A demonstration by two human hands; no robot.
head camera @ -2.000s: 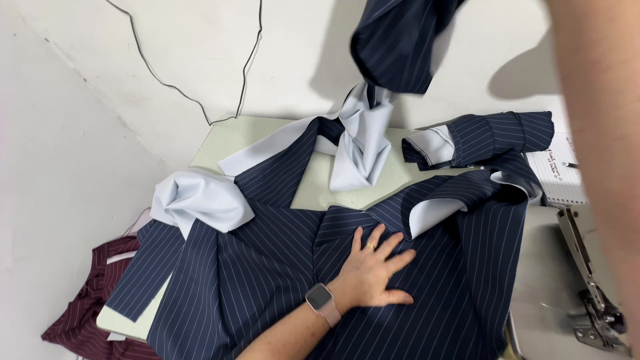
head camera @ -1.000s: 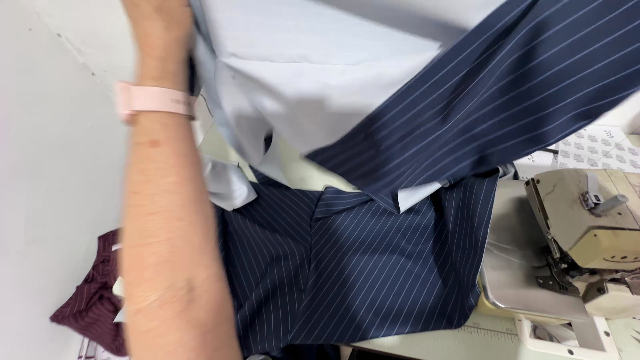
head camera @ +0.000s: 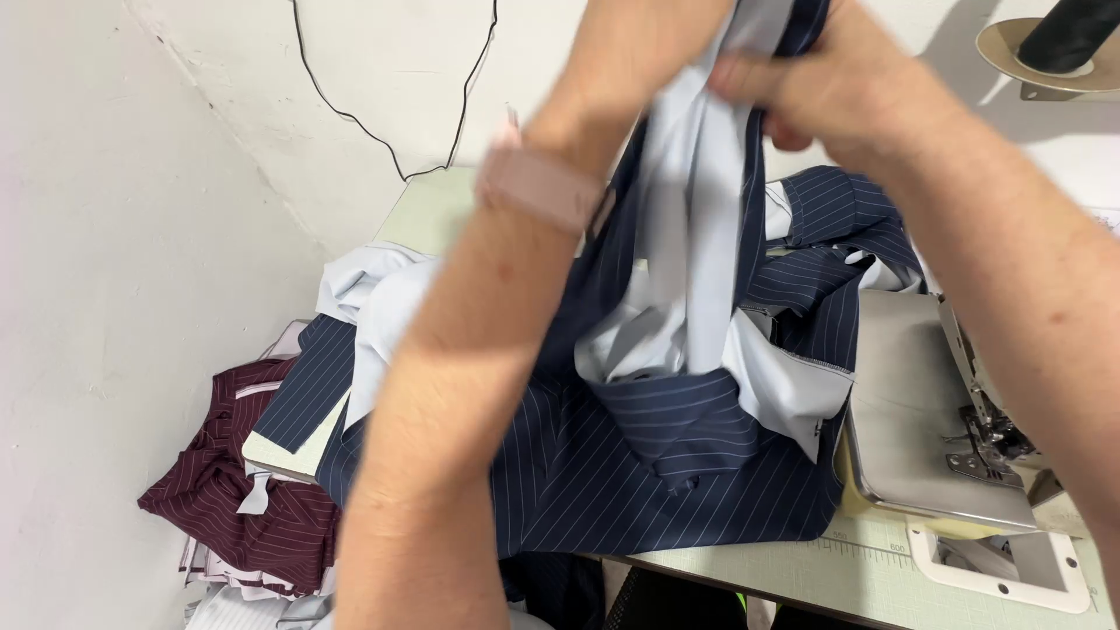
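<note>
Near the top centre, my left hand [head camera: 652, 39] and my right hand [head camera: 818, 96] are raised over the table, both on a navy pinstriped garment piece with pale grey lining [head camera: 713, 201]. The right hand's fingers grip its edge; the left hand's fingers are partly cut off and blurred. The piece hangs down between my forearms, and its lower end rests in folds on more navy pinstriped fabric [head camera: 612, 481] spread over the table. A pale lining bundle [head camera: 376, 280] lies to the left, and a rolled pinstriped piece [head camera: 831, 206] sits behind at the right.
An overlock sewing machine [head camera: 980, 437] with a metal plate stands at the right. Above it is a dark thread cone [head camera: 1063, 39] on a stand. Maroon pinstriped fabric [head camera: 262, 472] is piled at the left, below the table's edge [head camera: 297, 459]. A black cable [head camera: 376, 136] hangs on the wall.
The navy piece, held raised and spread across the view a second ago, now hangs down bunched between my hands. My left forearm has moved right, and my right hand has come into view.
</note>
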